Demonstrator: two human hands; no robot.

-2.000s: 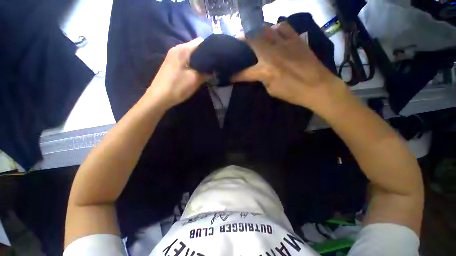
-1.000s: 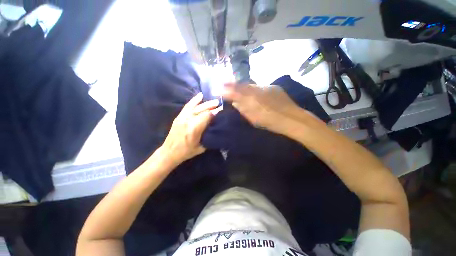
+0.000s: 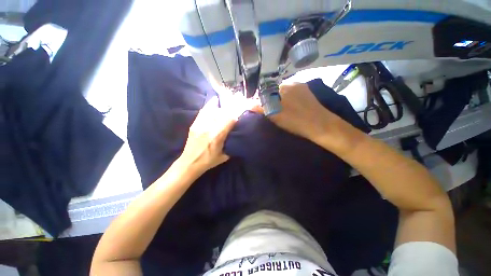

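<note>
The dark navy garment piece [image 3: 258,140] lies under the needle area and hangs into my lap. My left hand [image 3: 207,135] is on the cloth just left of and below the needle, its fingertips washed out by the lamp glare. My right hand [image 3: 296,110] is on the cloth right of the needle, its fingertips partly hidden behind the small grey block [image 3: 270,99]. Both hands hold the cloth at the presser foot; the exact grip is lost in glare. The white sewing machine [image 3: 334,40] with blue stripe stands over the work.
More navy cloth [image 3: 46,135] lies on the left of the table. Black-handled scissors [image 3: 383,105] and small snips [image 3: 345,78] lie right of the needle. Dark scraps [image 3: 444,110] are at the right end. A ruler strip [image 3: 102,207] runs along the front edge.
The view has tipped up, showing more of the machine head. My hands have moved from holding a folded piece near the front to the needle, and the cloth is now spread there.
</note>
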